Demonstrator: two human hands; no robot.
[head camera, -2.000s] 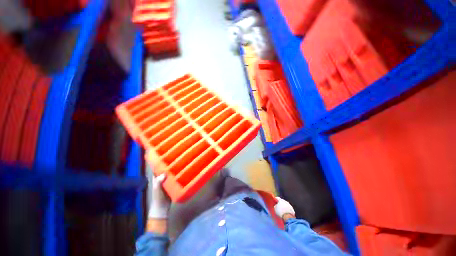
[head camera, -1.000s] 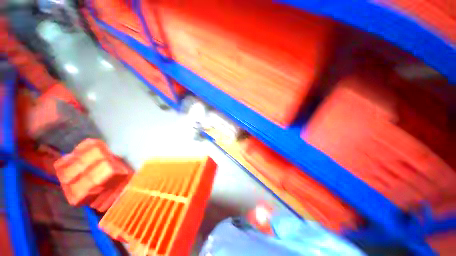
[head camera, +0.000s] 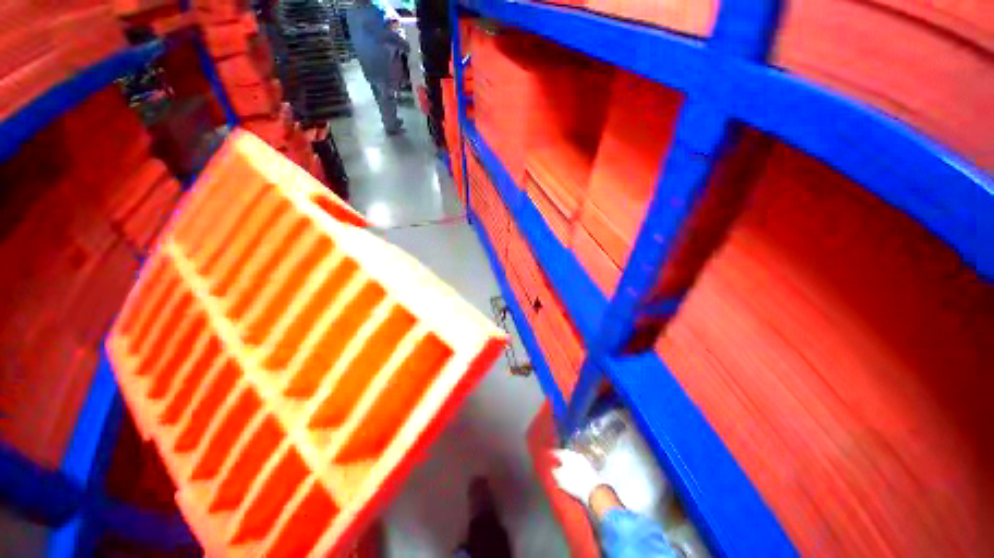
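A red-orange many-slot tray (head camera: 267, 360) is tilted up large at the left, its two columns of narrow slots facing me. My left hand is not in view; the tray's lower end runs out at the bottom edge. My right hand (head camera: 578, 477), in a white glove with a blue sleeve, is low at the right. It grips the top edge of a flat red piece (head camera: 561, 516) hanging beside me, mostly cut off by the bottom edge.
Blue racks (head camera: 654, 229) with red stacks (head camera: 839, 360) line the right; more stand at left. Grey aisle floor (head camera: 420, 267) runs ahead. A person (head camera: 378, 65) stands far down it near dark stacks (head camera: 313, 55). Clear film (head camera: 599, 436) lies low by the right rack.
The view has swung to look along the aisle. The slotted tray is now nearer, larger and tilted up at left. The left hand, seen two seconds ago, is out of view.
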